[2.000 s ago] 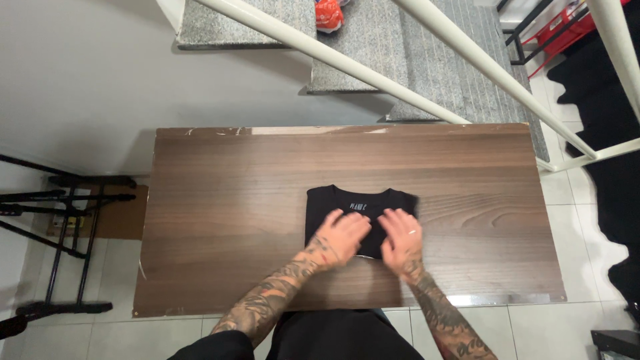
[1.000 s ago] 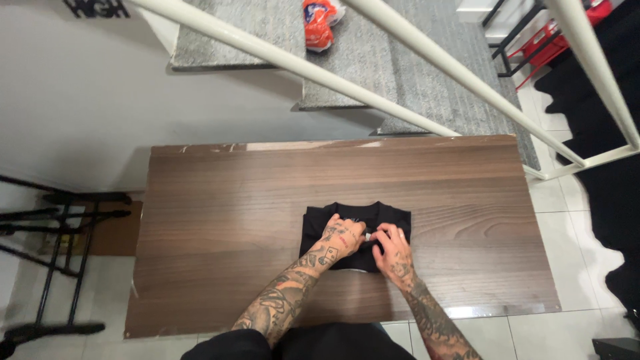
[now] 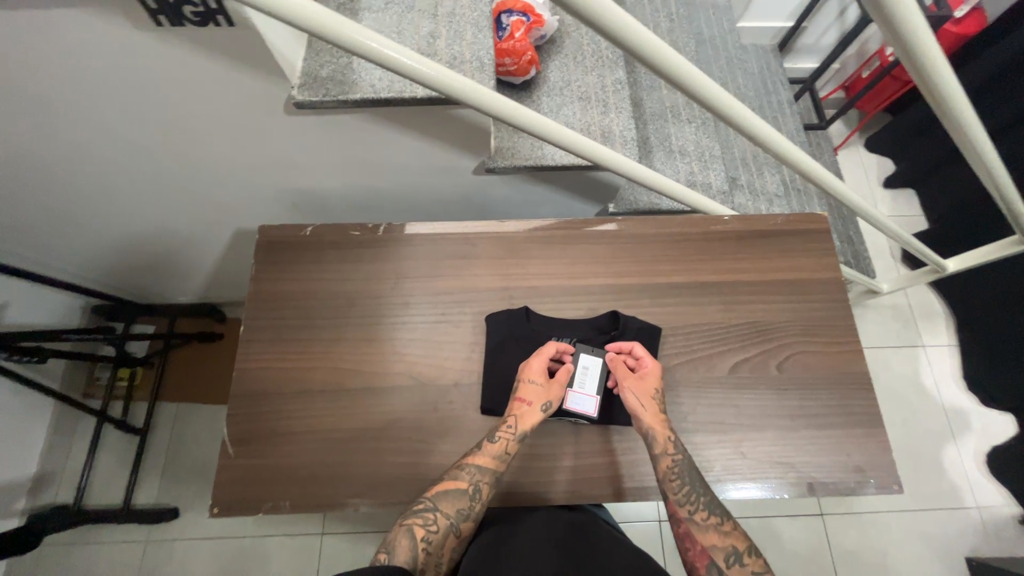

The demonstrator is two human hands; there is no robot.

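Observation:
A folded black T-shirt (image 3: 508,352) lies on the brown wood-grain table (image 3: 360,360), its neckline toward the stairs. On top of it, between my hands, is a black hang tag (image 3: 588,380) with a white barcode sticker and a red-bordered label. My left hand (image 3: 542,384) pinches the tag's upper left edge between thumb and fingers. The thumb and fingers of my right hand (image 3: 636,380) hold the upper right edge. Both hands cover part of the shirt's front.
Carpeted stairs (image 3: 560,120) with white metal railings (image 3: 496,112) rise beyond the table. An orange and white plastic bag (image 3: 516,44) rests on a step. A black folding metal stand (image 3: 120,400) is at the left, and black fabric (image 3: 960,200) hangs at the right.
Two seconds ago my hands lay spread over the folded shirt. The hang tag now shows clearly between them, with both hands on its edges.

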